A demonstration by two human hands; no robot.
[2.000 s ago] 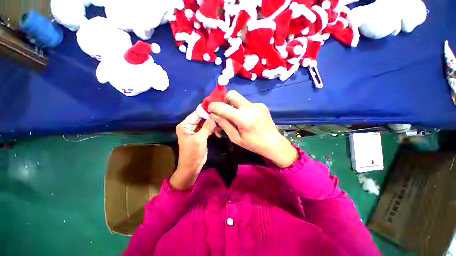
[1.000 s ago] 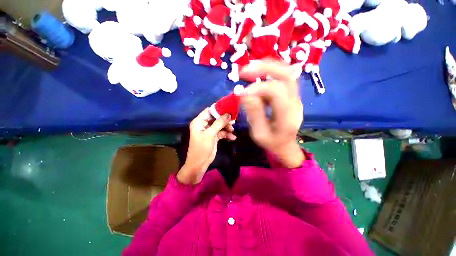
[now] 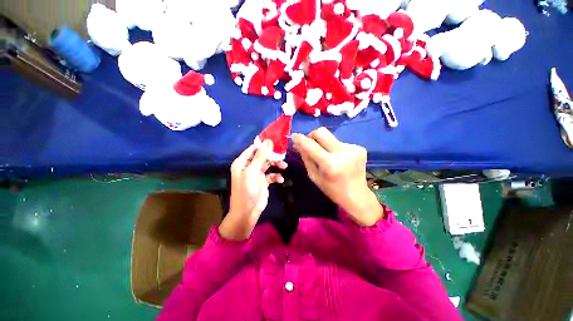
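My left hand (image 3: 251, 182) pinches a small red Santa hat (image 3: 275, 134) by its white trim, with the pompom tip pointing up and away. My right hand (image 3: 333, 166) is just right of the hat, thumb and forefinger pinched together beside its edge. A tiny pale sliver shows at these fingertips; it looks like a needle, but is too small to tell surely. A heap of Santa hats (image 3: 327, 56) lies on the table behind. A white plush toy (image 3: 179, 108) with a red hat on it lies at the left.
The blue cloth table (image 3: 440, 135) holds more white plush toys (image 3: 465, 47), a blue thread cone (image 3: 74, 49), a small slotted metallic tool (image 3: 389, 114) and a patterned object (image 3: 560, 100). Below are an open cardboard box (image 3: 151, 251), a printed carton (image 3: 521, 263) and a white flat case (image 3: 462, 208).
My right hand, raised and blurred over the hat's tip one second ago, is now lower, with its fingertips by the hat's right edge. The left hand keeps its hold. The view has shifted slightly.
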